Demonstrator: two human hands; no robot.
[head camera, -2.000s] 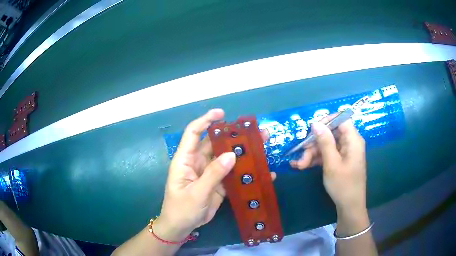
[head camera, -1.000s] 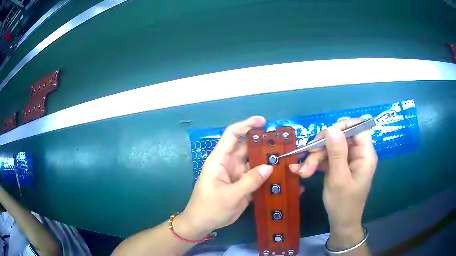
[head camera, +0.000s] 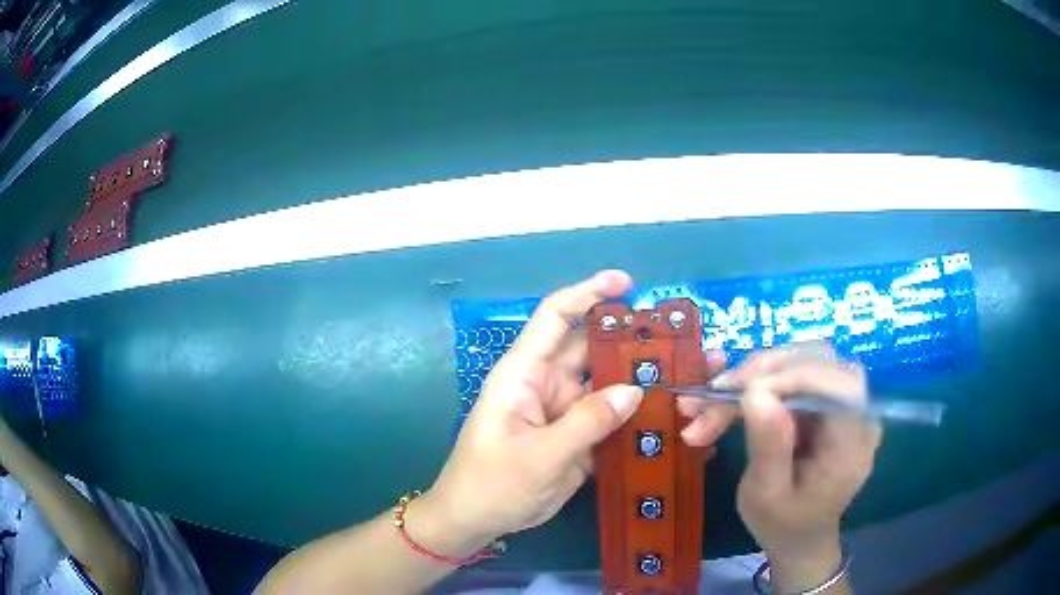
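Observation:
My left hand (head camera: 529, 424) holds a red-brown fixture (head camera: 668, 477) upright above the bench, its thumb beside the top round component (head camera: 647, 373). More round components sit in a row down the fixture, whose lower end is cut off by the picture's edge. My right hand (head camera: 808, 447), slightly blurred, holds silver tweezers (head camera: 831, 404). Their tip is at or just below the top component; I cannot tell whether it touches or holds a ring. A shiny blue ring sheet (head camera: 860, 314) lies on the bench behind both hands.
The green bench (head camera: 291, 430) has a long white strip (head camera: 523, 217) across it. Red-brown fixtures (head camera: 130, 172) lie beyond the strip at the left. Another blue sheet (head camera: 56, 378) is at the far left, near another person's arm (head camera: 70, 511).
The fixture was raised, tilted, and has come upright and to the right. The tweezers moved from over the blue sheet to the top component, then their handle end swung down.

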